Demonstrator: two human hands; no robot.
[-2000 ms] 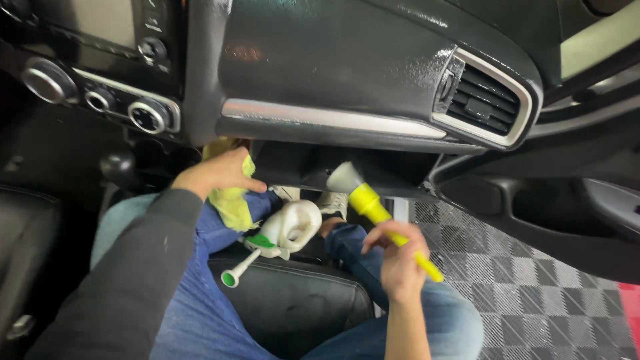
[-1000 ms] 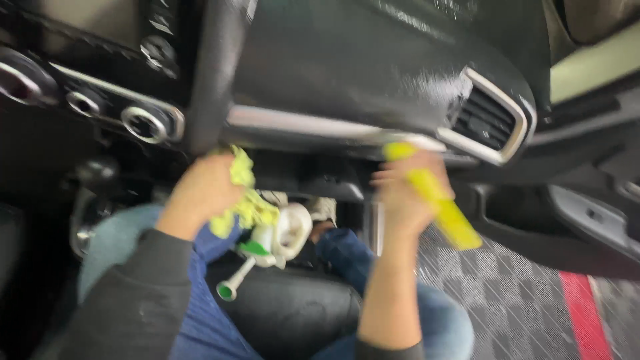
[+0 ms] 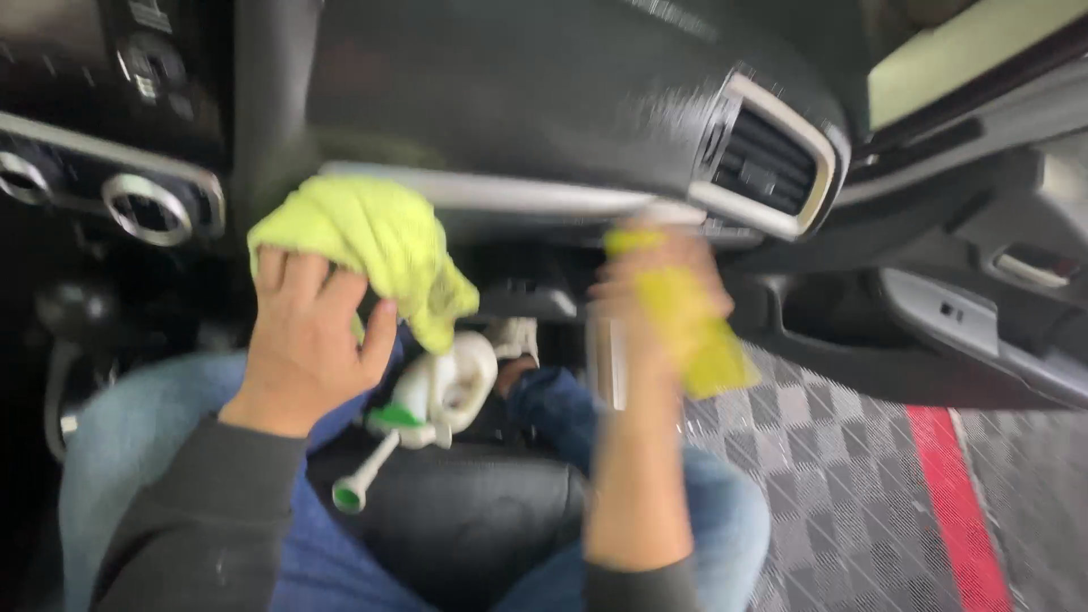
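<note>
My left hand holds a yellow-green cloth against the left end of the silver dashboard trim strip. My right hand, blurred, grips a yellow-handled brush; its pale head is at the right end of the strip, below and left of the air vent. The bristles are too blurred to make out. A white tornado-type cleaning gun or similar sprayer with green parts rests between my legs, its nozzle pointing toward the lower left.
The black dashboard panel has wet-looking patches. Control knobs are at the left, and a gear lever stands below them. On the right is the open car door, above a grey tiled floor with a red strip. A black seat lies beneath me.
The cloth has risen from below the dashboard to the trim strip with my left hand. My right hand has brought the brush up from near my knee to the strip's right end.
</note>
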